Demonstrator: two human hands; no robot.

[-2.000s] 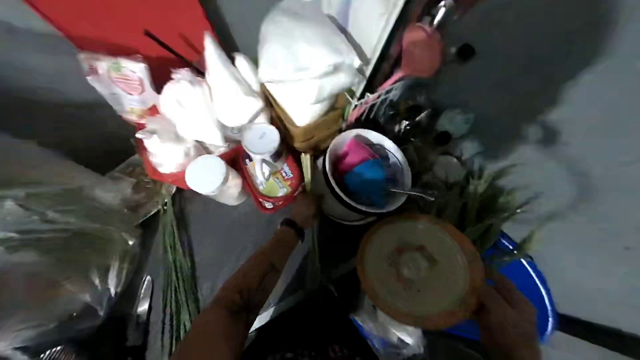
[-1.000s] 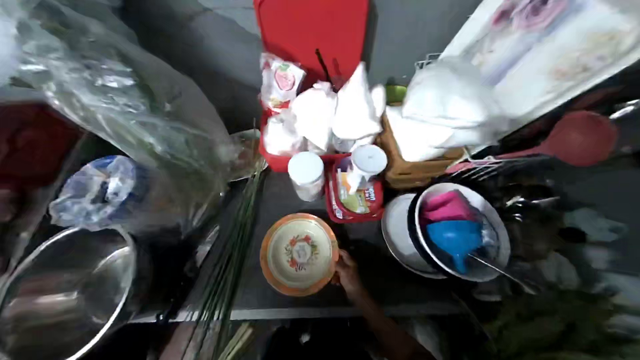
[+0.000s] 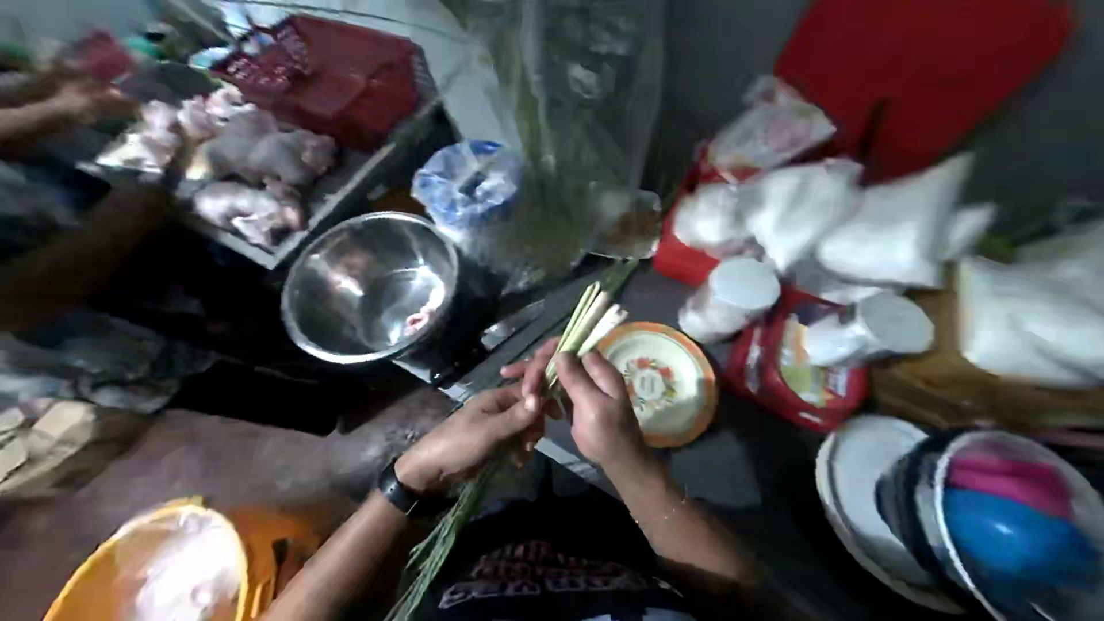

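Observation:
A bundle of lemongrass stalks [image 3: 586,321] is held in both hands above the table's front edge, pale ends up, with long green leaves hanging down toward my lap. My left hand [image 3: 487,423], with a dark band at the wrist, closes around the bundle from the left. On the right side, my right hand [image 3: 597,404] pinches the stalks below their pale ends. Just behind that hand lies a plate with an orange rim [image 3: 703,379] and a flower pattern. The fingers partly hide where the two hands meet.
A steel bowl [image 3: 297,297] with small pinkish pieces stands left. Beyond it, plucked poultry [image 3: 250,159] lies beside a red crate [image 3: 371,95], near another person's arm. White jars [image 3: 746,285], a red-lidded tub and a bucket with blue and pink items stand right. An orange-yellow tub [image 3: 78,578] is lower left.
The orange-rimmed plate, held in my right hand one second ago, now rests on the table. Both hands have taken hold of the lemongrass. The view has swung left.

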